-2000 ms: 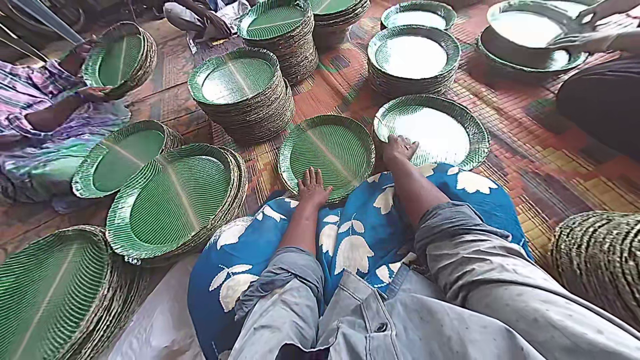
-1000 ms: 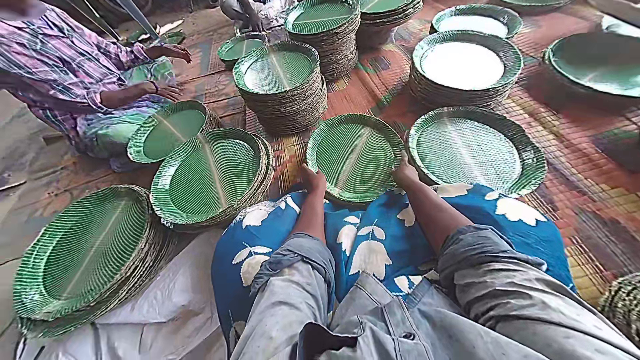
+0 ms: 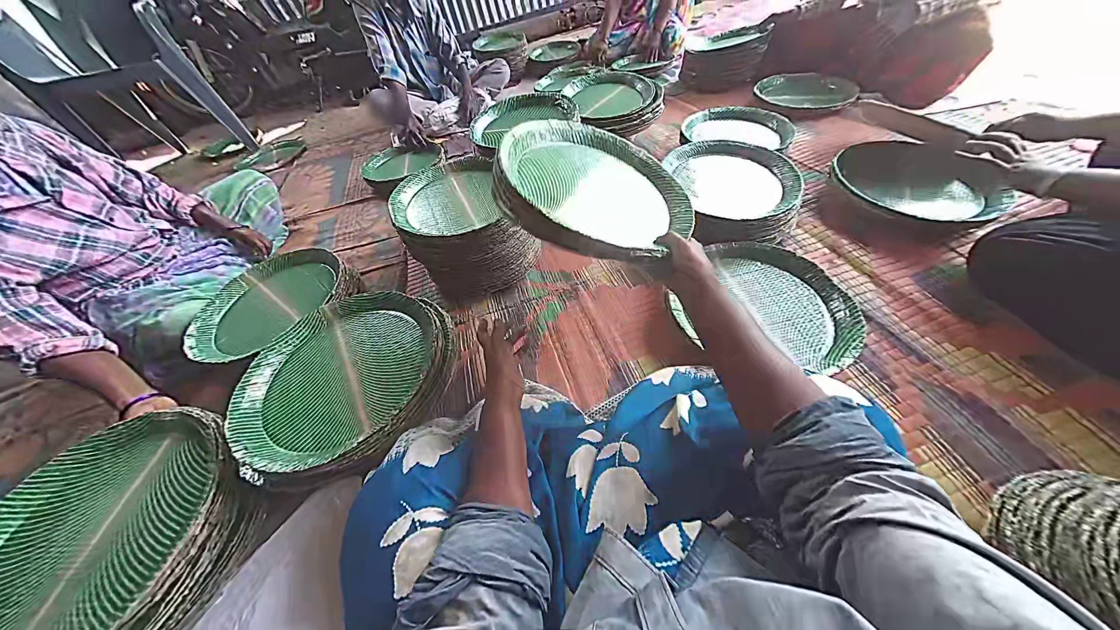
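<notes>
My right hand (image 3: 687, 262) grips the near right rim of a raised bunch of green leaf-patterned plates (image 3: 595, 188), tilted above the mat. My left hand (image 3: 500, 346) is in the air over my lap, holding nothing, its fingers apart. Just beyond it stands a tall stack of green plates (image 3: 464, 236). To its left leans a stack of large plates (image 3: 341, 385). Another green plate (image 3: 779, 302) lies by my right knee, partly behind my right forearm.
A co-worker's hand (image 3: 149, 404) touches the near left plate stack (image 3: 105, 525). Other people sit beyond and at the right, one with hands over a plate (image 3: 919, 188). More stacks (image 3: 735, 184) stand on the woven mat (image 3: 586, 324). A plastic chair (image 3: 192, 79) is at the back left.
The plate in front of my lap has left the mat; my right hand now holds plates up and forward. My left hand has let go of the rim. The view has tipped upward.
</notes>
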